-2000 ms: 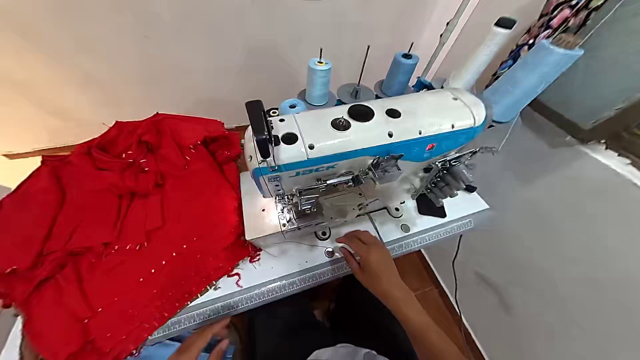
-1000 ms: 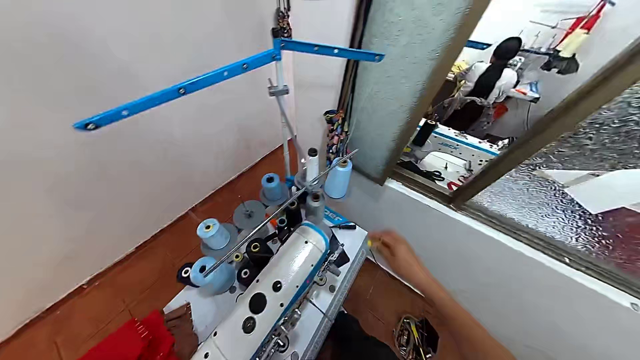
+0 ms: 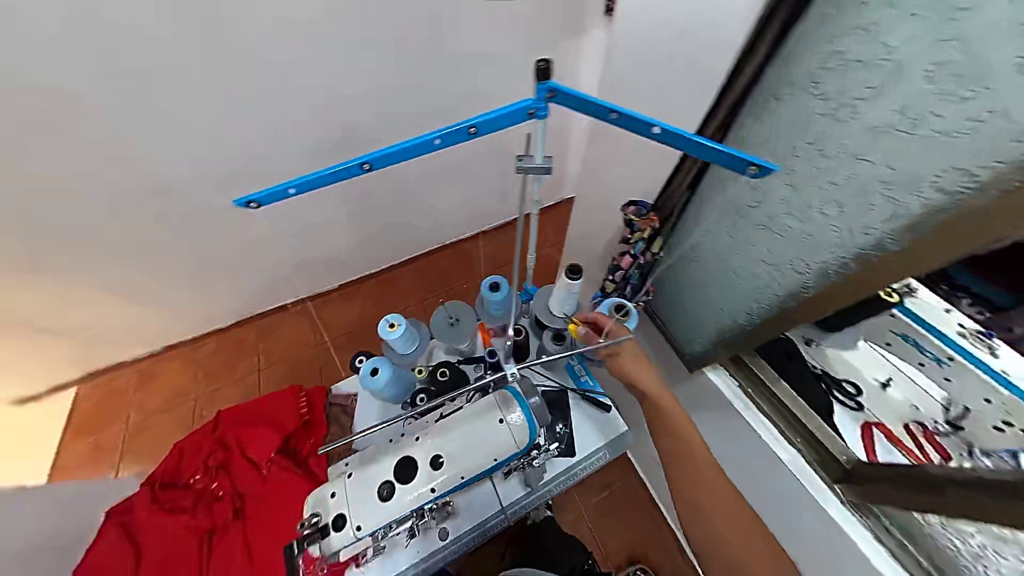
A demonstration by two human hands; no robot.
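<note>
My right hand (image 3: 612, 346) reaches over the back right corner of the sewing table, its fingers closed on a small yellow tool (image 3: 574, 326), probably thread snips. Beside it stand a white thread cone (image 3: 566, 290) and a light blue thread cone (image 3: 618, 312). The white and blue industrial sewing machine (image 3: 440, 464) lies in front and to the left. Further left are more blue cones (image 3: 386, 379) and several black spools (image 3: 446, 376). My left hand is out of view.
A thread stand with blue arms (image 3: 392, 154) rises above the table, and a metal rod (image 3: 472, 390) crosses over the machine. Red fabric (image 3: 232, 488) hangs at the left. A framed textured-glass window (image 3: 808, 176) borders the right, with another machine (image 3: 920, 352) beyond it.
My right hand has gone from the machine's front edge to the thread cones at the back, and now holds the yellow tool. My left hand has left the view. The view has swung widely.
</note>
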